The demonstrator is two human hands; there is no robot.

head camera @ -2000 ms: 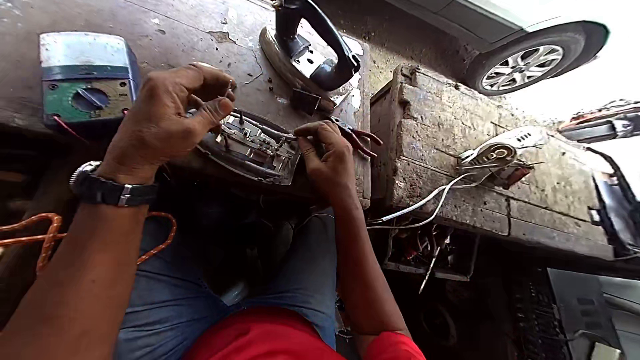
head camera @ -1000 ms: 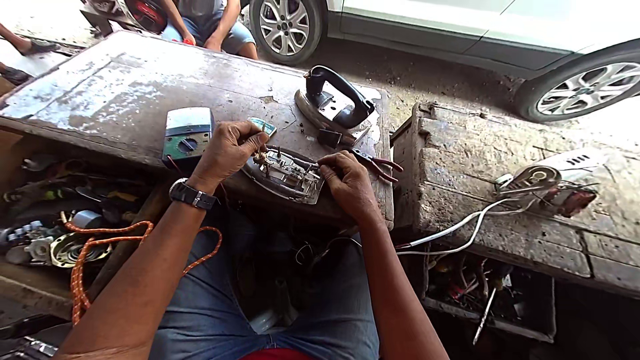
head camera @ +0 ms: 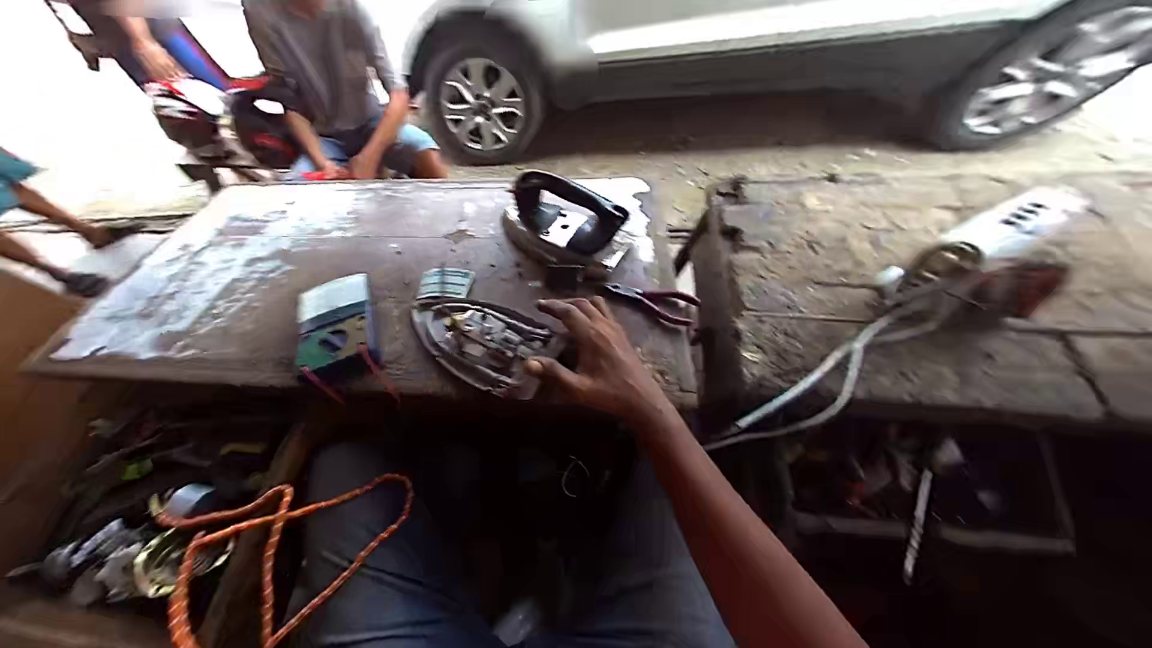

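Note:
My right hand (head camera: 598, 360) grips the rear end of an electric iron's soleplate (head camera: 481, 346), whose inner metal parts lie exposed, at the near edge of the wooden bench. My left hand is out of the frame. Behind the soleplate lies a small light-green flat piece (head camera: 445, 283). A green multimeter (head camera: 337, 328) with red leads is to the left of it. Past my right hand, pliers (head camera: 650, 303) with red handles lie beside the iron's upper body with its black handle (head camera: 571, 216).
A second bench (head camera: 900, 378) on the right holds a white appliance (head camera: 1012, 229) with a white cord. Orange rope (head camera: 279, 513) hangs at the lower left above a bin of scrap. Across the bench sits a person (head camera: 337, 99); a car (head camera: 720, 54) stands behind.
My left hand, over the soleplate in both earlier frames, has left the view. My right hand stays at the soleplate's rear end. The view has tilted up and shifted left.

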